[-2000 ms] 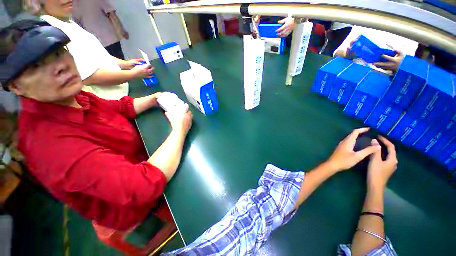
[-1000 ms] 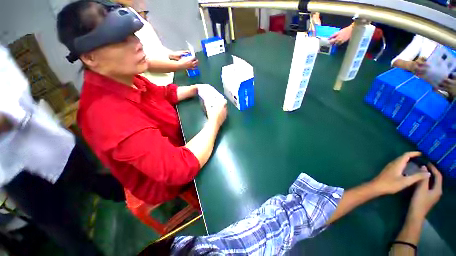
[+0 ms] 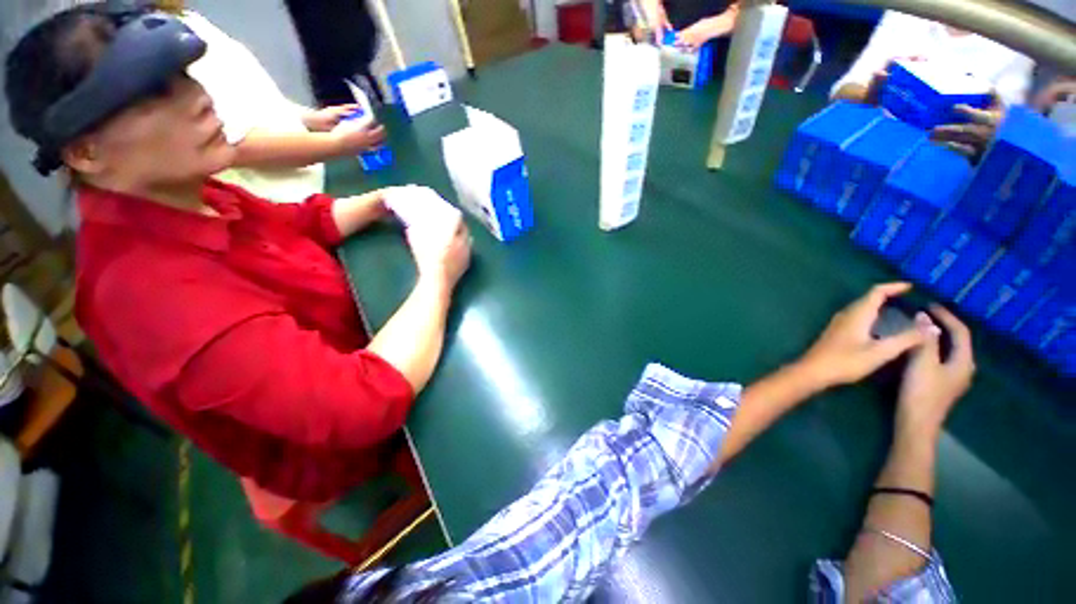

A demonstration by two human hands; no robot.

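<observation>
A small folded black article is held between my two hands above the green table, at the right. It is mostly hidden by fingers, and its exact shape cannot be told. My left hand holds it from the left, with thumb and forefinger around it. My right hand holds it from the right, its fingers curled at the edge. Both hands are bare.
Stacked blue cartons stand beyond my hands. An open carton and two upright power strips stand farther off on the table. A person in a red shirt sits at the left, holding a white thing. Other people work across the table.
The view swung right-to-left and back, shifting everything in the picture. My hands still hold the black article. A person at the far right now holds a blue carton whose blue side faces me.
</observation>
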